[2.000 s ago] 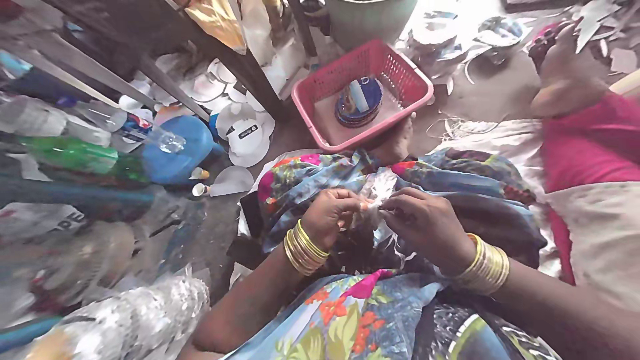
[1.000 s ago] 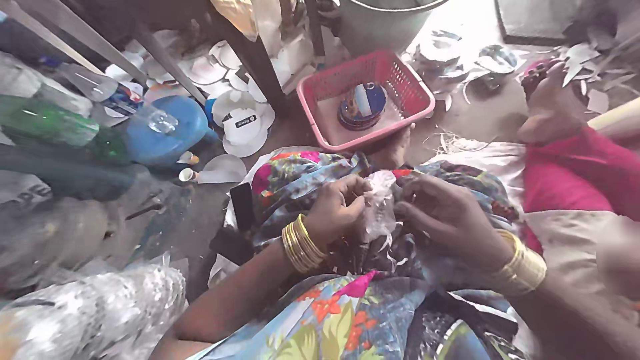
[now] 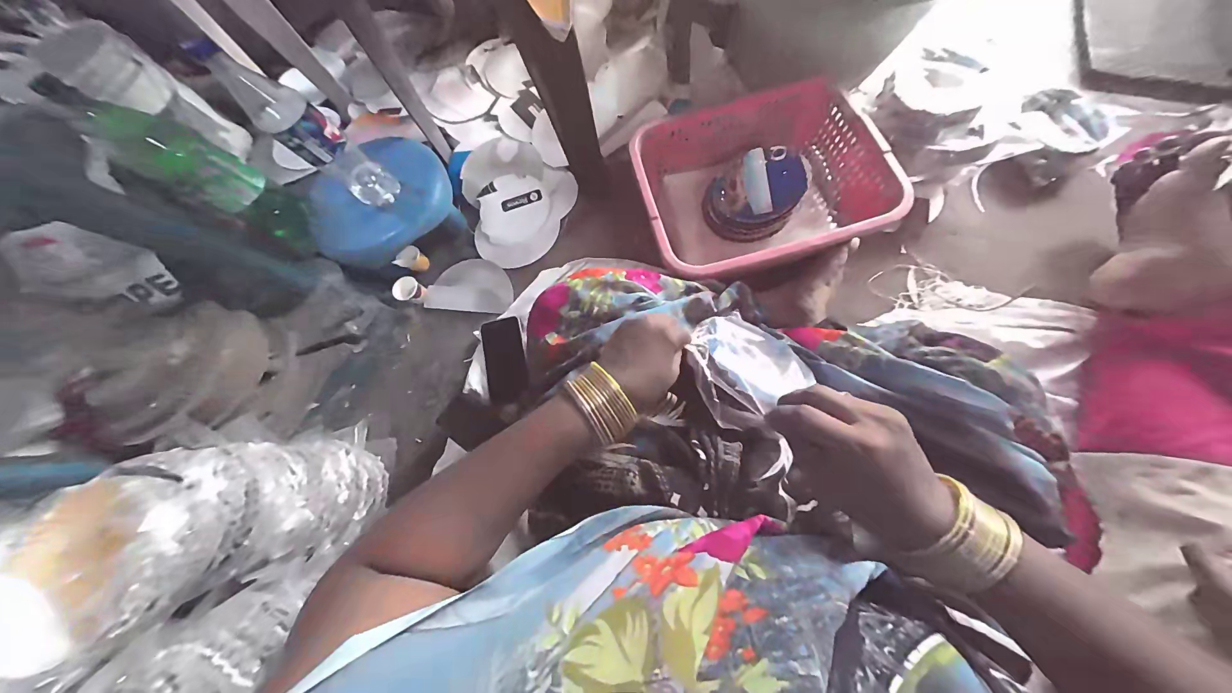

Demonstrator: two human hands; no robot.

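Note:
Between my two hands, above my lap, a clear crinkled plastic bag point(image 3: 746, 361) is stretched out. My left hand point(image 3: 647, 358) is closed on the bag's left edge. My right hand point(image 3: 852, 452) pinches its lower right edge, fingers bent. Thin white strips hang below the bag near my right fingers. Both wrists wear gold-coloured bangles. Beyond my knees stands a pink plastic basket point(image 3: 770, 255) with a stack of round blue printed pieces point(image 3: 756, 197) in it. Whether anything is inside the bag cannot be told.
On the left are a blue plastic stool point(image 3: 385, 217), a green plastic bottle point(image 3: 173, 159), white paper discs point(image 3: 520, 207), two small paper rolls and plastic-wrapped stacks point(image 3: 241, 510). A dark phone-like object point(image 3: 504, 361) lies by my left knee. Another person's foot point(image 3: 1169, 231) and pink-clothed leg are at right.
The plastic between my hands was bunched and is now spread wider. My hands have moved further apart. The basket and the blue stack in it have stayed in place.

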